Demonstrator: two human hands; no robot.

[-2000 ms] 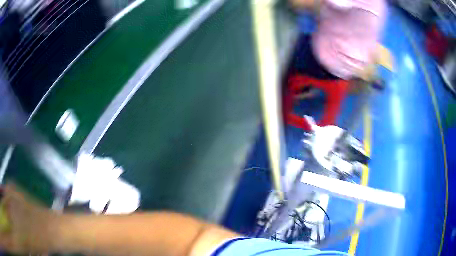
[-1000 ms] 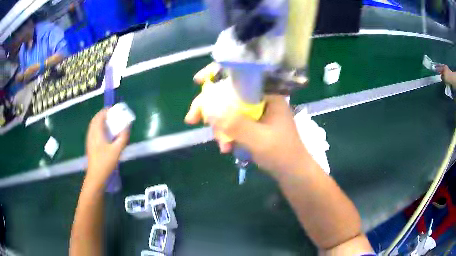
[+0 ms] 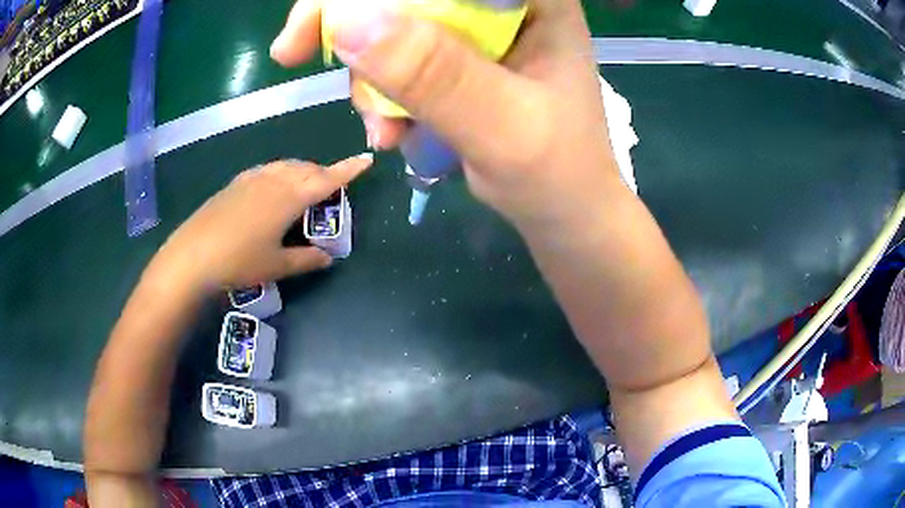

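My right hand (image 3: 476, 99) grips the yellow grip wrap (image 3: 466, 30) of the glue dispensing gun at the top centre; the gun's body is cut off by the top edge. Its light-blue nozzle (image 3: 419, 205) points down above the dark-green worktop (image 3: 516, 298). My left hand (image 3: 258, 223) is spread around a white adapter housing (image 3: 342, 238) that stands open end showing, with dark board parts inside. Whether the fingers press on it I cannot tell. Below the left hand are more open housings (image 3: 263, 347), one partly hidden by the hand.
A pale strip (image 3: 695, 55) crosses behind. A purple-blue divider strip (image 3: 142, 119) lies across it at left. White housings lie on the belt at left (image 3: 69, 127) and top right (image 3: 700, 6). A white crumpled cloth (image 3: 620, 129) is behind my right arm. A hose (image 3: 824, 327) runs at right.
The white housing is no longer in my left hand over the belt; that hand is now lower, around a housing on the worktop. The gun appears closer and higher, with the nozzle nearer the left hand.
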